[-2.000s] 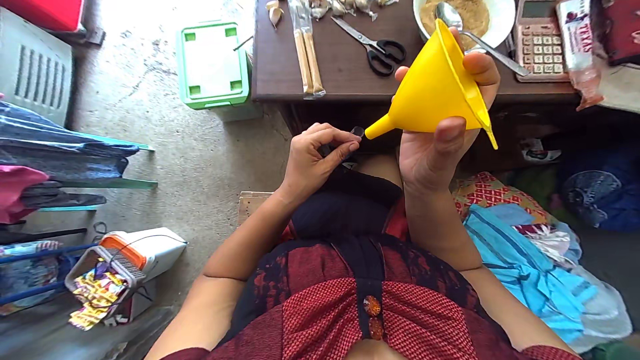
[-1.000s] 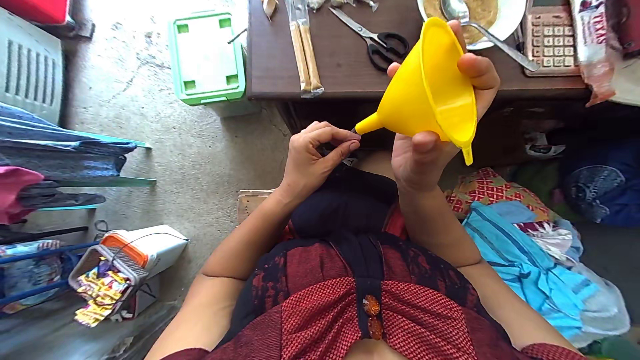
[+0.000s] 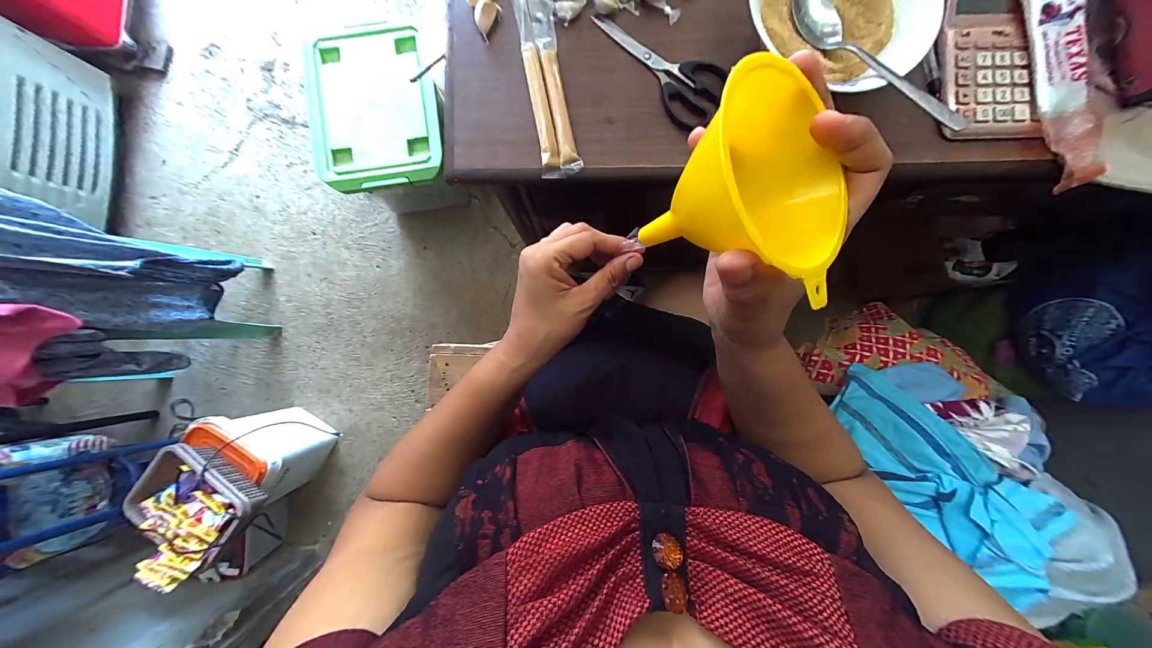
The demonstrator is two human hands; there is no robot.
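My right hand (image 3: pixel 765 270) holds a yellow plastic funnel (image 3: pixel 747 171) by its cone, wide mouth tilted to the right and spout pointing left. At the spout's tip, the thumb and fingertips of my left hand (image 3: pixel 576 279) pinch a small piece of clear plastic film (image 3: pixel 634 245); its full shape is hidden. On the table (image 3: pixel 621 144) above lie two long clear plastic tubes of tan powder (image 3: pixel 549 99) and black-handled scissors (image 3: pixel 670 76). A white bowl (image 3: pixel 922 45) of tan powder stands at the upper right with a metal spoon (image 3: pixel 891 72) in it.
A pink calculator (image 3: pixel 990 81) and a printed plastic packet (image 3: pixel 1062 72) lie right of the bowl. A green-lidded box (image 3: pixel 373 108) stands left of the table. Blue cloth (image 3: pixel 945 477) lies at the lower right. A basket of yellow packets (image 3: pixel 184 522) is at the lower left.
The funnel has tipped so that more of its inside shows, and my right hand has turned with it. My left hand stays at the spout.
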